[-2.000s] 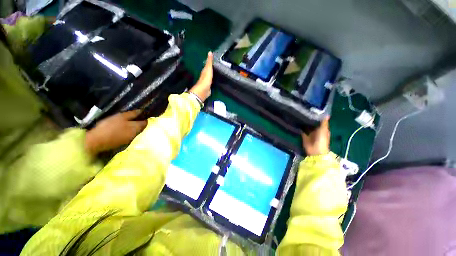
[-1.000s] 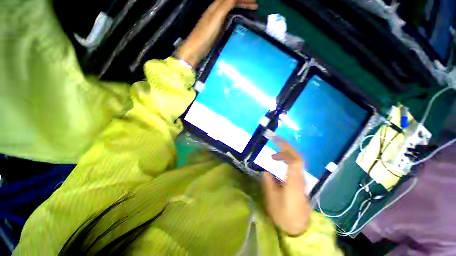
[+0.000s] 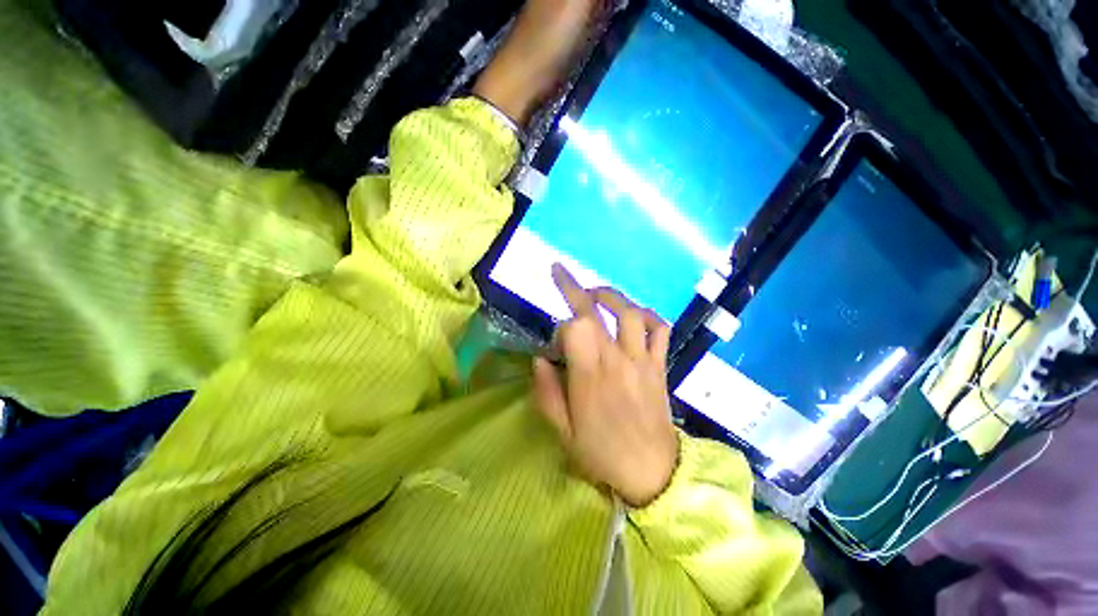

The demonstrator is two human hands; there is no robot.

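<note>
Two tablets lie side by side in a silvery-lined tray [image 3: 795, 505]. The left tablet [image 3: 686, 157] shows a blue screen with a white lower part. The right tablet [image 3: 843, 289] shows a similar screen with small marks on its white part. My right hand [image 3: 614, 403] is over the lower edge of the left tablet, its index finger extended at the white part; it holds nothing. My left hand [image 3: 556, 42] is at the left tablet's upper left edge, cut off by the frame's top; its fingers are mostly hidden. White tape tabs [image 3: 722, 323] sit on the tablets' long edges.
Right of the tray are a yellow sheet [image 3: 978, 373], a white power strip [image 3: 1066, 355] with dark plugs, a blue-capped stick [image 3: 1043, 289] and white cables. Dark stacked trays [image 3: 325, 84] stand upper left. A coworker's yellow-green sleeve [image 3: 145, 253] is at left, pink-purple clothing [image 3: 1005, 523] at right.
The view has moved closer to the two tablets. My hands have left the far tray. My right hand has moved from the right tablet to the left one; white content now shows small marks on the right tablet.
</note>
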